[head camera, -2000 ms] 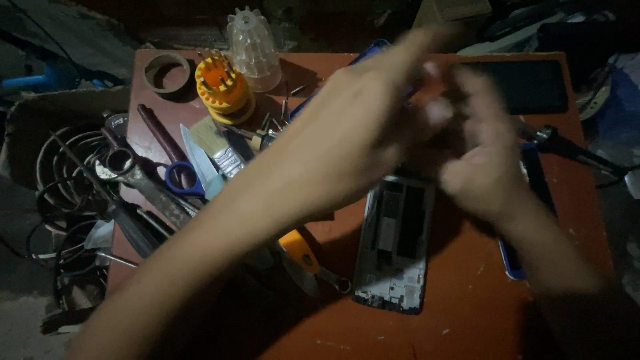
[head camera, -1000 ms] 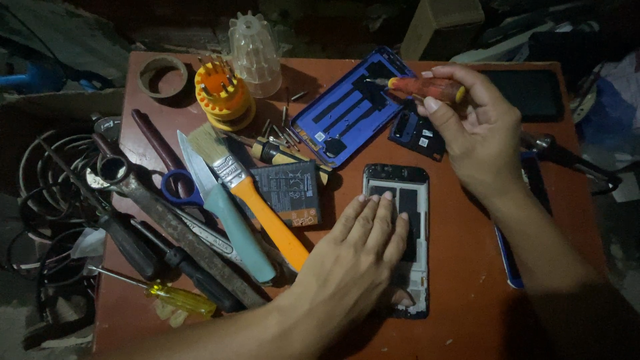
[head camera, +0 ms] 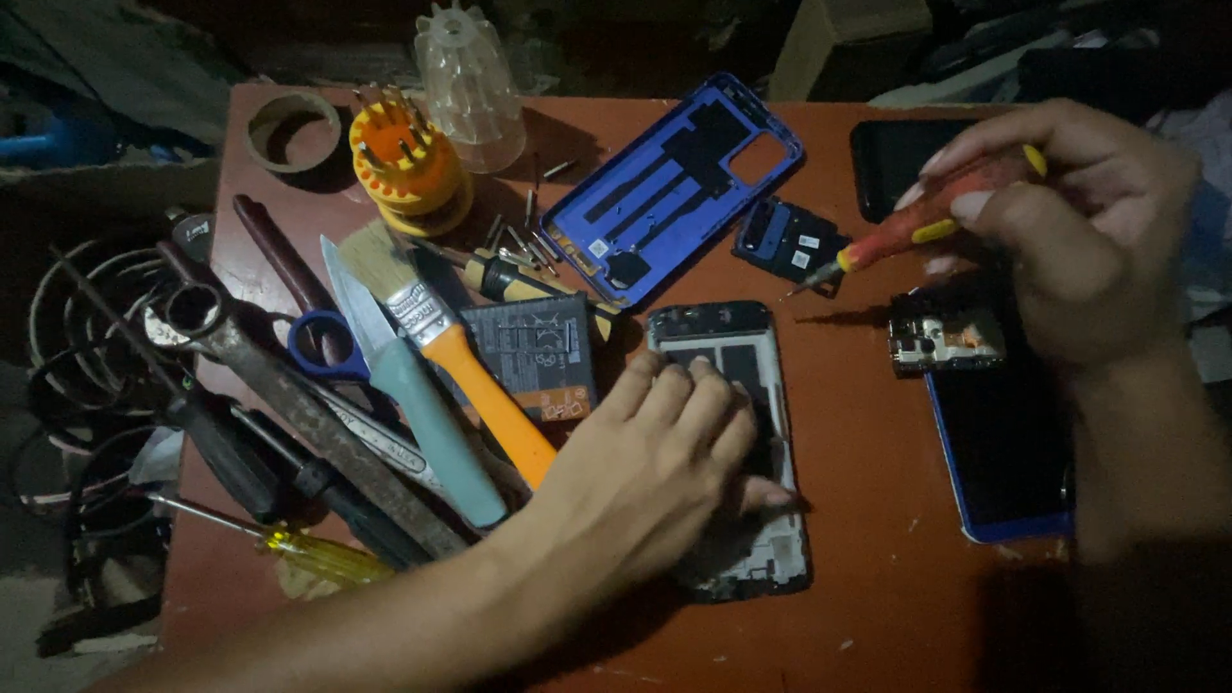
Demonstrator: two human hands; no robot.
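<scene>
My right hand (head camera: 1068, 212) grips a small red and yellow screwdriver (head camera: 924, 217), its tip pointing down and left, above the table beside a small dark phone cover part (head camera: 784, 245). My left hand (head camera: 679, 433) rests over a disassembled phone's frame (head camera: 784, 549), fingers bent across its upper middle and thumb at the right edge; whether it grips the frame I cannot tell. Behind lies a blue phone back cover (head camera: 674, 188). A phone battery (head camera: 529, 356) lies left of the frame. A phone circuit board (head camera: 948, 337) rests at the top of a blue-edged phone (head camera: 1001, 452), partly behind my right hand.
A paintbrush (head camera: 491, 404), a teal-handled knife (head camera: 423, 423), scissors (head camera: 322, 342), a wrench (head camera: 308, 414) and several screwdrivers crowd the left. Farther back stand a tape roll (head camera: 294, 140), a yellow bit holder (head camera: 409, 173) and a clear plastic cover (head camera: 472, 96). Coiled cables (head camera: 87, 337) lie beyond the left edge.
Two seconds ago both hands were raised and blurred over the table. Since one second ago, the right hand has moved right with the screwdriver, and the left hand's fingers have bent over the phone frame.
</scene>
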